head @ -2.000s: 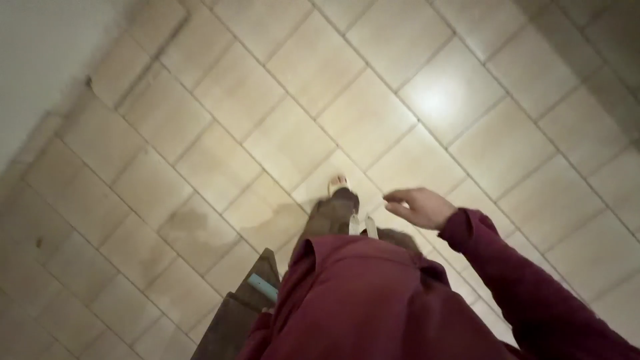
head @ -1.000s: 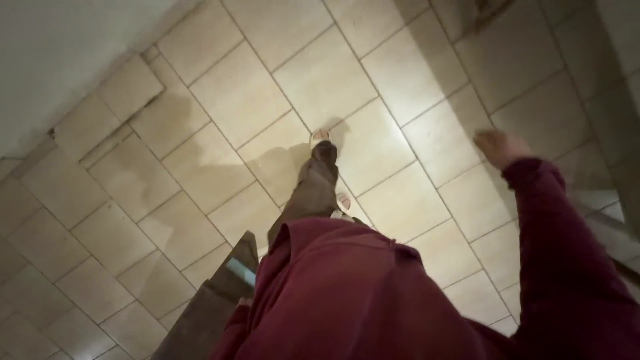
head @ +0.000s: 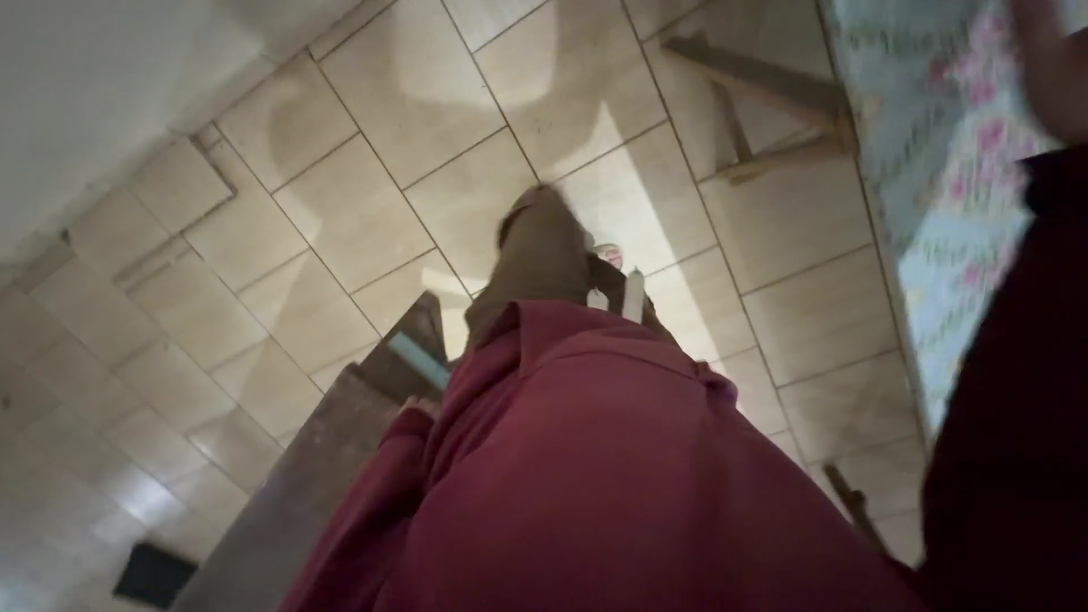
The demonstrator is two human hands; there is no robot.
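Note:
In the head view my left hand [head: 419,405] hangs low beside my maroon top [head: 595,459], mostly hidden by its sleeve. Close by it is a dark, flat-sided object [head: 331,450] with a pale blue strip [head: 418,360]; whether the hand grips it cannot be told. My right hand [head: 1054,76] is cut off by the upper right edge, blurred, over a pale blue cloth with pink flowers [head: 960,221]. What its fingers do is hidden. Brown trousers [head: 544,255], with pale drawstring ends [head: 633,295], show below the top.
Beige floor tiles [head: 459,204] lie beneath me. A pale wall [head: 110,93] runs along the upper left. Wooden legs [head: 765,85] reach out from under the cloth-covered surface at the right. A small black object [head: 155,575] lies at the lower left.
The flowered cloth and wooden legs have come into view at the right as the view moved along the floor. My right hand has moved up and right, to the frame's edge.

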